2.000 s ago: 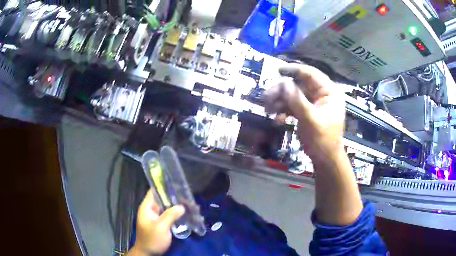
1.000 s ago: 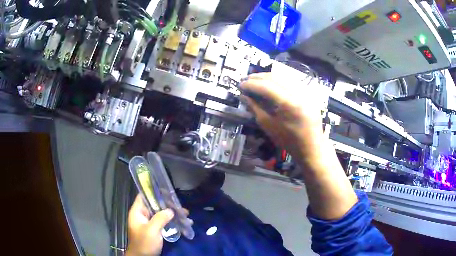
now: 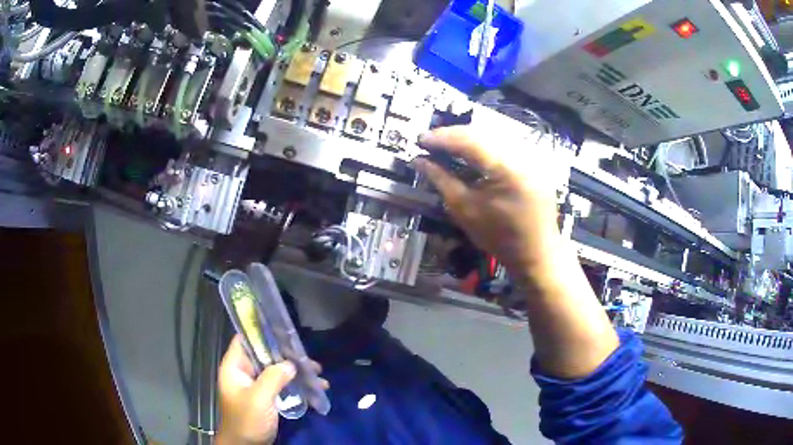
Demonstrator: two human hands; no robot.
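Observation:
My left hand (image 3: 250,391) holds a long, clear plastic case (image 3: 280,326), opened in two halves, with a yellowish strip inside, low in front of my body. My right hand (image 3: 491,195) is at the right end of the clamp row (image 3: 358,122), which has brass-coloured and silver blocks. Its thumb and fingertips are bent close together beside the last silver block. Glare and the fingers hide whether anything is between them.
A blue bin (image 3: 469,48) with a white stick-like item stands behind the clamp row. A pale grey controller box (image 3: 648,74) is at upper right. Pneumatic cylinder units (image 3: 387,248) line the front edge. Conveyor rails (image 3: 643,209) run right. Air tubing (image 3: 261,39) hangs at upper left.
Since two seconds ago my right hand has moved left and down to the clamp row, then stayed there. My left hand and the case have shifted slightly left.

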